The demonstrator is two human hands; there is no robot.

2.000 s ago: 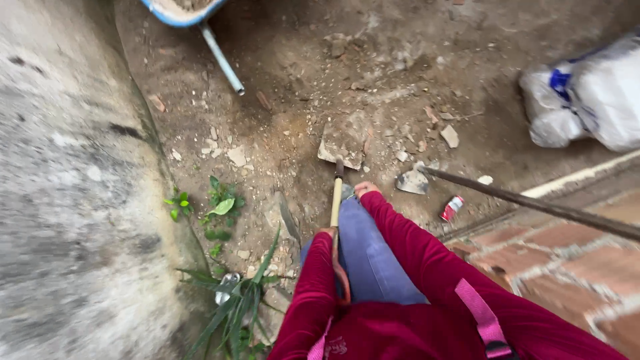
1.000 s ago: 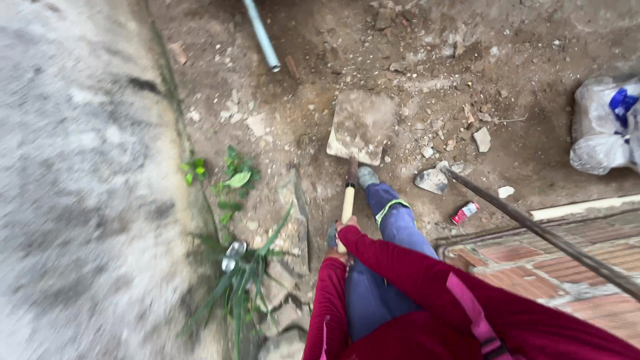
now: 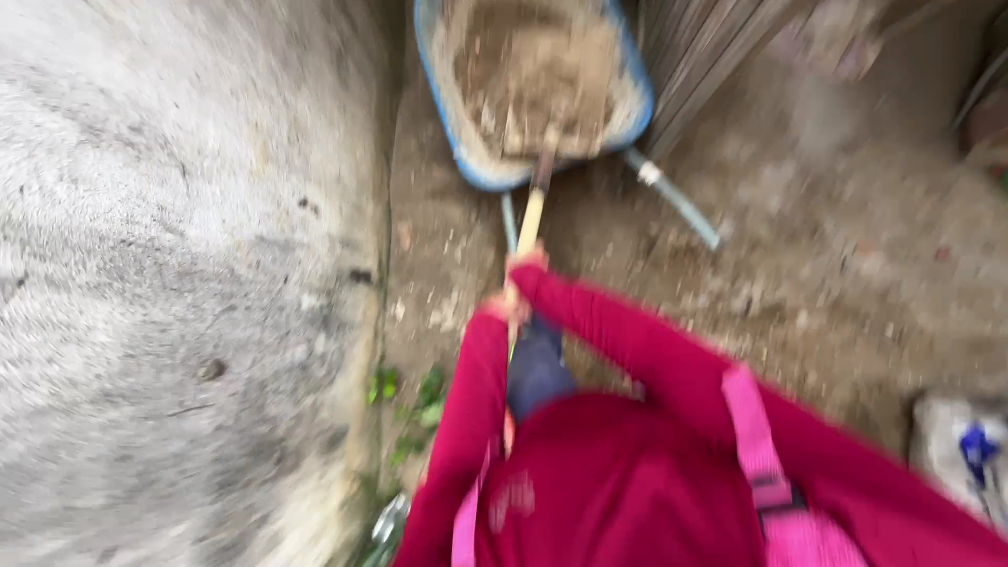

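Observation:
My right hand (image 3: 529,261) grips the pale wooden handle of a shovel (image 3: 532,216), with my left hand (image 3: 508,307) closed round the same handle just below it. The shovel's square blade lies over the tray of a blue wheelbarrow (image 3: 478,169), blurred by motion. Sandy soil or mortar (image 3: 551,63) fills the tray around and on the blade; how much the blade itself bears is hard to tell. Below my hands the lower handle is partly hidden by my sleeves.
A rough concrete wall (image 3: 197,236) runs along the left. Weathered boards (image 3: 701,63) stand right of the wheelbarrow, whose metal handle (image 3: 685,205) juts out over the dirt ground. Green plants (image 3: 429,394) grow by the wall. A white plastic bag (image 3: 949,449) lies at the right.
The shovel blade was down on the dirt ground by my foot; now it is over the wheelbarrow's tray. The view has moved forward to the wheelbarrow.

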